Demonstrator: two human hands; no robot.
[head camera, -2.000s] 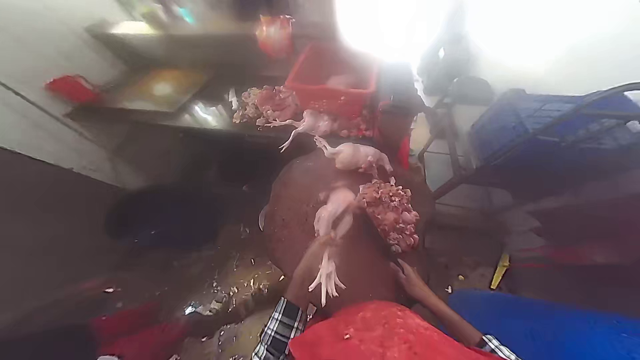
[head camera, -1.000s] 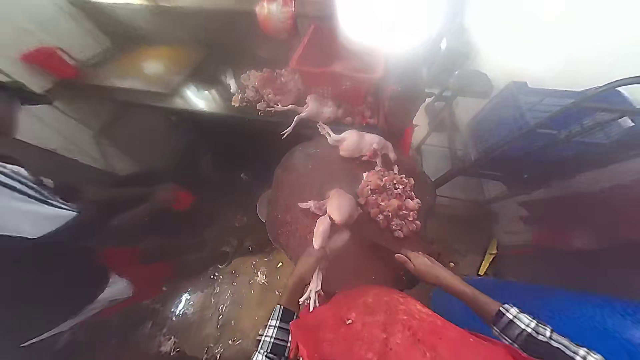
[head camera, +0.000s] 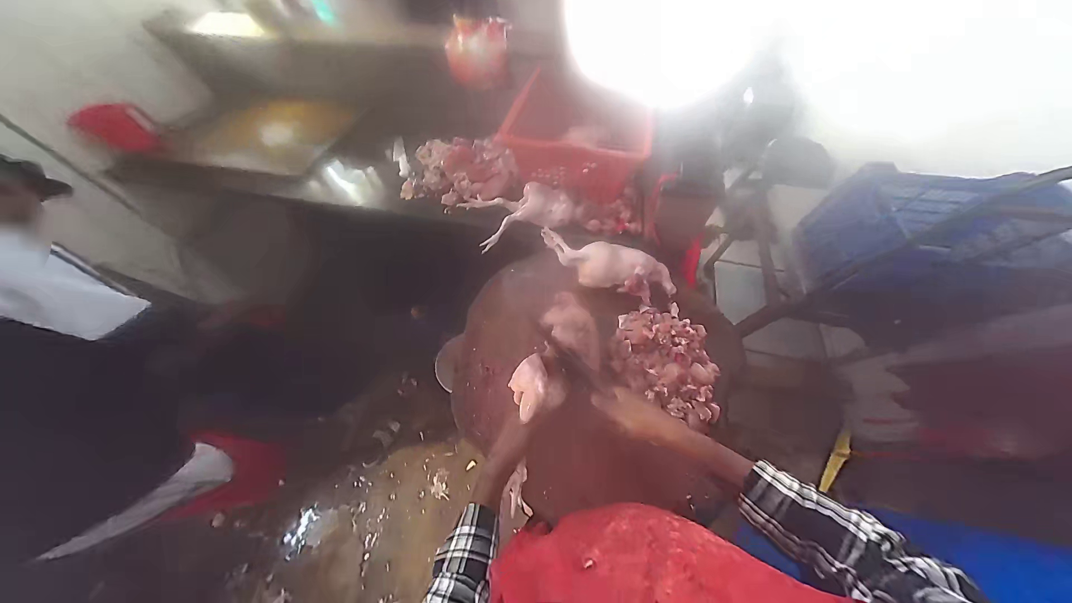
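Note:
A plucked chicken carcass (head camera: 572, 327) lies on the round chopping block (head camera: 586, 461). My left hand (head camera: 536, 402) is closed on a pale chicken part at the near end of this bird, with feet hanging below the wrist. My right hand (head camera: 620, 410) is closed on a dark knife (head camera: 574, 358), whose blurred blade lies against the carcass, between the two hands. Beside it on the block is a heap of chopped chicken pieces (head camera: 670, 364). Another whole plucked chicken (head camera: 611, 264) rests at the block's far edge.
Behind the block are a further chicken (head camera: 540, 208), a meat pile (head camera: 465, 172) and a red plastic crate (head camera: 578, 155). A blue crate (head camera: 938, 226) stands at the right behind a metal bar. A person (head camera: 50, 276) is at the left. Scraps litter the wet floor (head camera: 368, 511).
My right hand has moved left from the block's right side toward the carcass, and the knife now shows against it. A person at the left edge, absent two seconds ago, is in view.

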